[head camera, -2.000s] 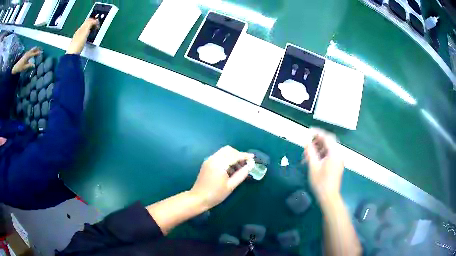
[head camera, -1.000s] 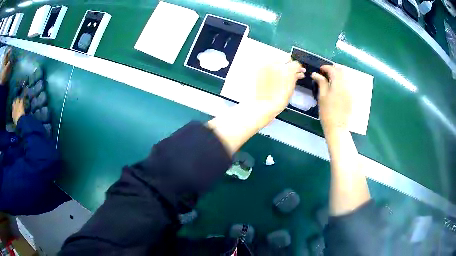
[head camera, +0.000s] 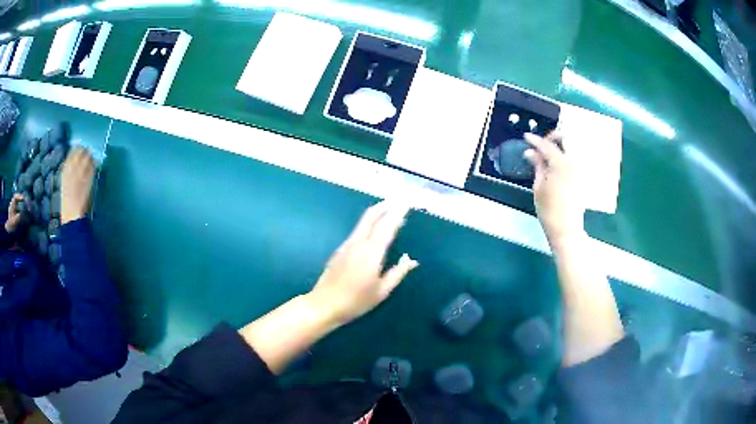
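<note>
My right hand (head camera: 554, 170) is over the right edge of the nearest open box (head camera: 481, 166), fingers apart, with fingertips at a dark grey case (head camera: 512, 157) in its black tray. Two small white earbuds (head camera: 514, 118) sit above the case. A pale edge shows at the case's left side. My left hand (head camera: 356, 269) is open above the bench, fingers spread. A small white scrap (head camera: 406, 260) shows at its thumb tip; I cannot tell if they touch. The neighbouring open box (head camera: 331, 95) holds a pale rounded piece (head camera: 369, 106) and two dark earbud shapes.
White lids (head camera: 438, 124) lie beside the boxes on the green belt, behind its pale rail (head camera: 331, 175). Several loose grey cases (head camera: 462, 315) lie on the bench near me. A neighbour's hand (head camera: 77, 178) is over a tray of cases (head camera: 41, 174) at left.
A grey case now lies in the nearest box, where the pale piece showed, and white earbuds show above it. My left hand has moved back from the box to the bench; my right hand remains there.
</note>
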